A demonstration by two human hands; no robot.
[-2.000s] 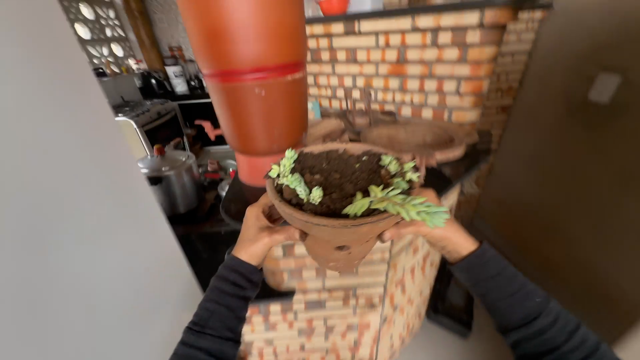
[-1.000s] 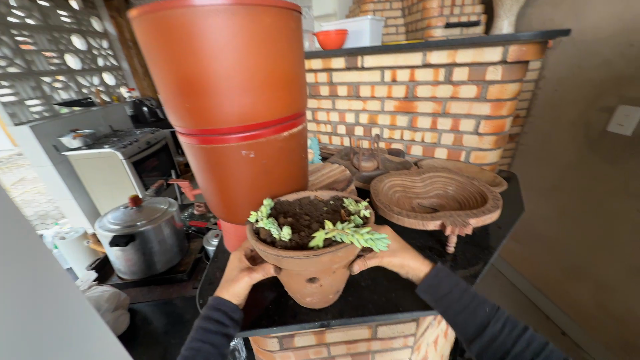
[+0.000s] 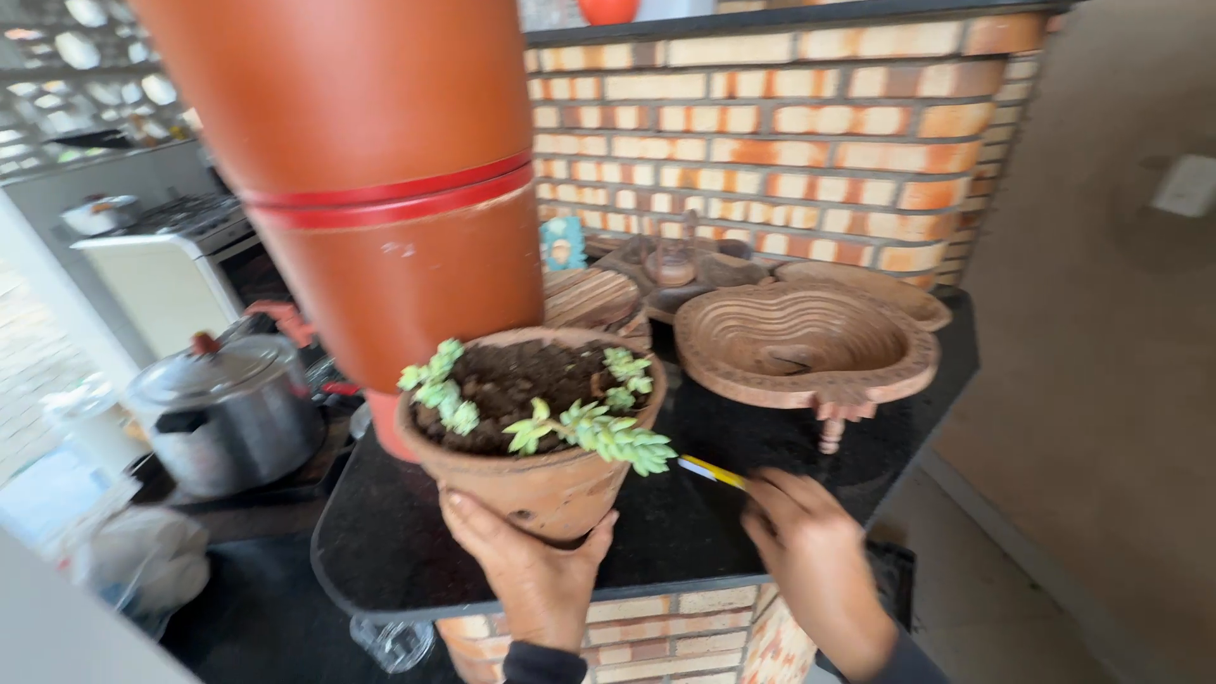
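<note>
A terracotta pot (image 3: 541, 484) filled with dark soil (image 3: 522, 380) stands on the black stone countertop. Succulent sprigs (image 3: 608, 432) lie around its rim, one hanging over the right edge. My left hand (image 3: 532, 560) cups the front of the pot near its base, thumb and fingers spread around it. To the right, my right hand (image 3: 807, 546) is closed on a thin yellow-and-white object (image 3: 712, 470), perhaps a pen or a small cutter, whose tip is close to the hanging sprig. Its fingertips are partly blurred.
A tall orange clay water filter (image 3: 399, 256) rises directly behind the pot at left. A carved wooden bowl (image 3: 807, 347) sits at the right, with more wooden pieces (image 3: 589, 309) behind. A pressure cooker (image 3: 228, 408) stands at left. The counter edge (image 3: 532, 603) runs in front.
Both hands held the pot before; my right hand has left it and now has the yellow-and-white object. The pot, held in the air two seconds ago, now rests on the countertop.
</note>
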